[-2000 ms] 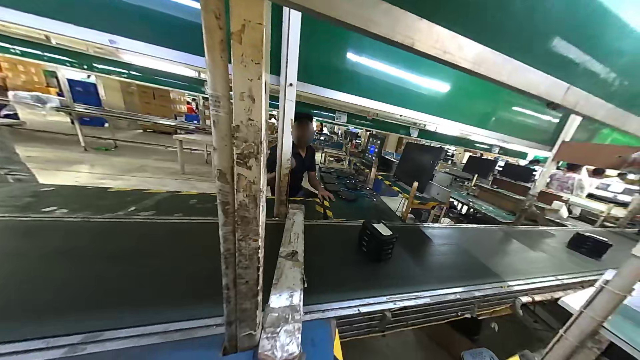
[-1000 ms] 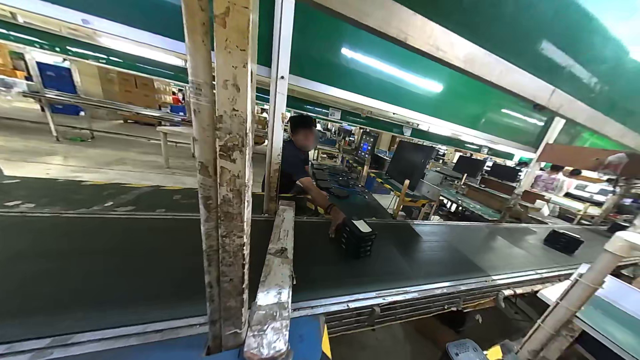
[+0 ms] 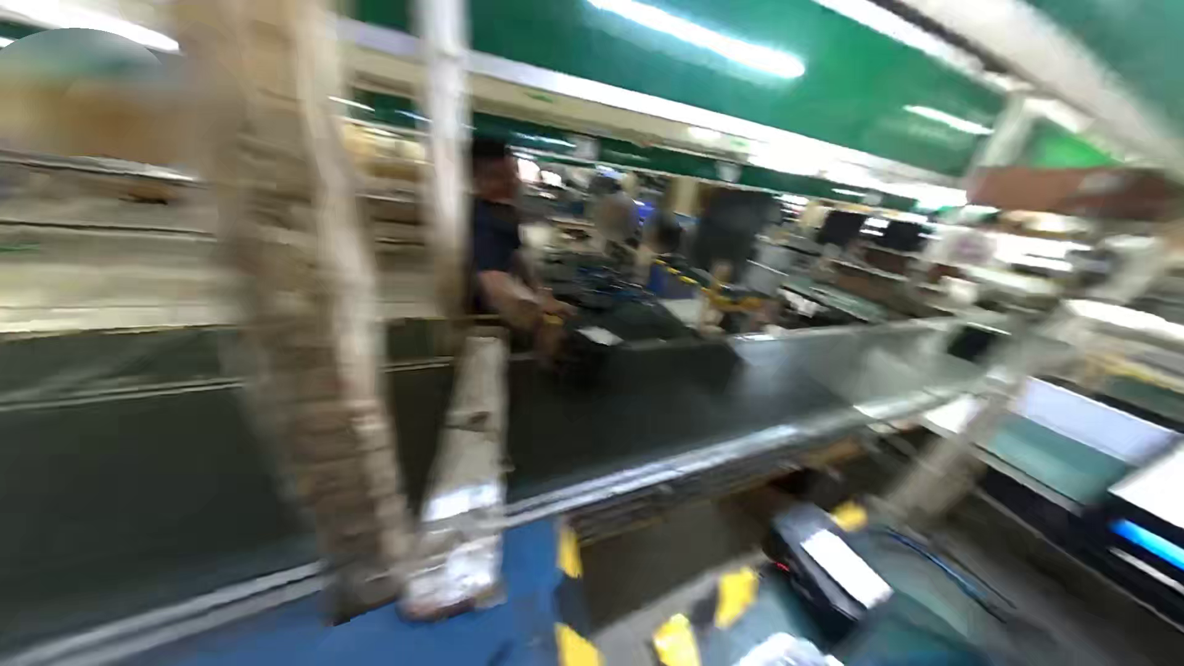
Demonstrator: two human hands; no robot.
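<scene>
Neither my left hand nor my right hand shows in the head view. Beyond the dark conveyor belt, a person in a dark shirt has their hands on a black stack of units with a white patch on top, at the belt's far side. Farther right on the belt lies another black item. At the lower right, a black device with a white label and a small red light rests on a teal surface. The frame is blurred, so fine detail is hidden.
A worn upright post and a thinner white post stand at the left, with a scuffed beam reaching toward me. A blue surface edged in yellow-black tape lies below. A slanted pole rises at the right.
The view has swung, bringing the black device at the lower right into sight. The co-worker reached to the black stack on the belt, and it now sits nearer to them, at the belt's far side.
</scene>
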